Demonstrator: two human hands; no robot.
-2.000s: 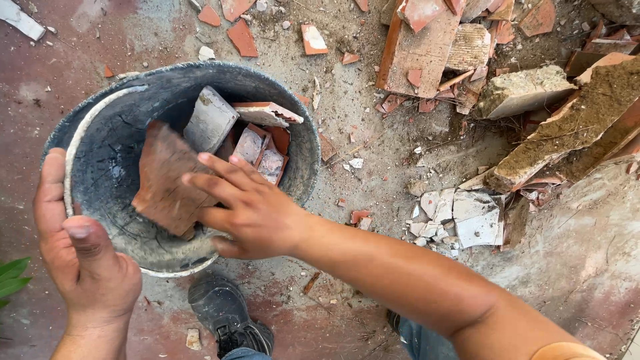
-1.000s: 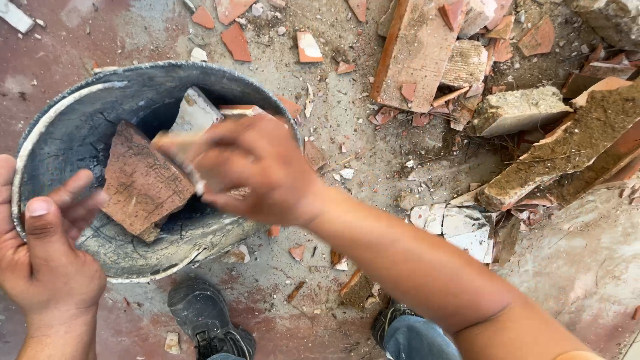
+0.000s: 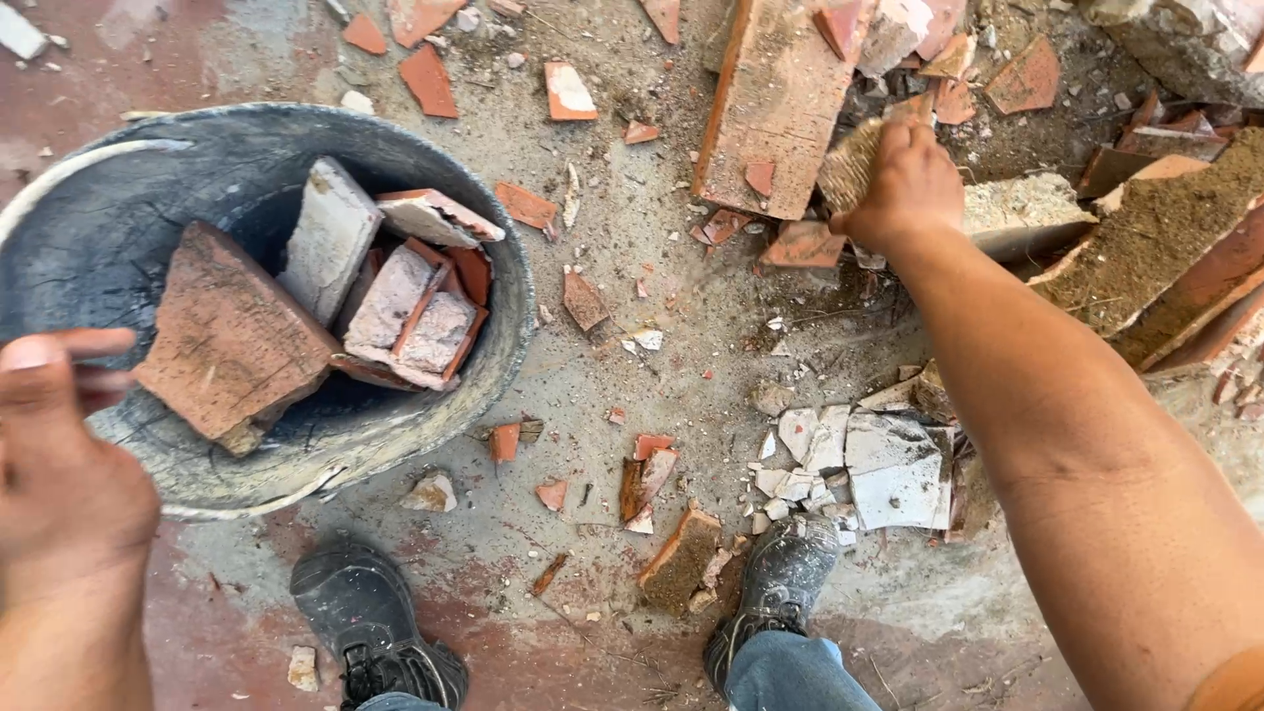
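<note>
A worn black rubber bucket (image 3: 449, 434) with a pale handle stands at the left, holding several broken pieces. Among them are a large terracotta slab piece (image 3: 232, 331), a grey-white tile piece (image 3: 329, 237) and mortar-covered brick chunks (image 3: 415, 321). My left hand (image 3: 69, 454) is at the bucket's left side, fingers apart, with nothing seen in it. At the rubble pile on the upper right, my right hand (image 3: 904, 193) rests on a ridged, mortar-coated brick piece (image 3: 851, 163); its fingertips are partly hidden, so a firm grip cannot be confirmed.
A long terracotta block (image 3: 770, 109) lies beside the pile. Dirt-covered hollow bricks (image 3: 1150, 237) and a concrete chunk (image 3: 1175, 44) are at the right. Broken white tiles (image 3: 894, 469) lie near my right boot (image 3: 790, 568); my left boot (image 3: 360, 602) is below the bucket. Shards litter the floor.
My right hand has moved from over the bucket to the rubble pile at the right. The large terracotta piece, moving in the bucket two seconds ago, now lies in it without my right hand near.
</note>
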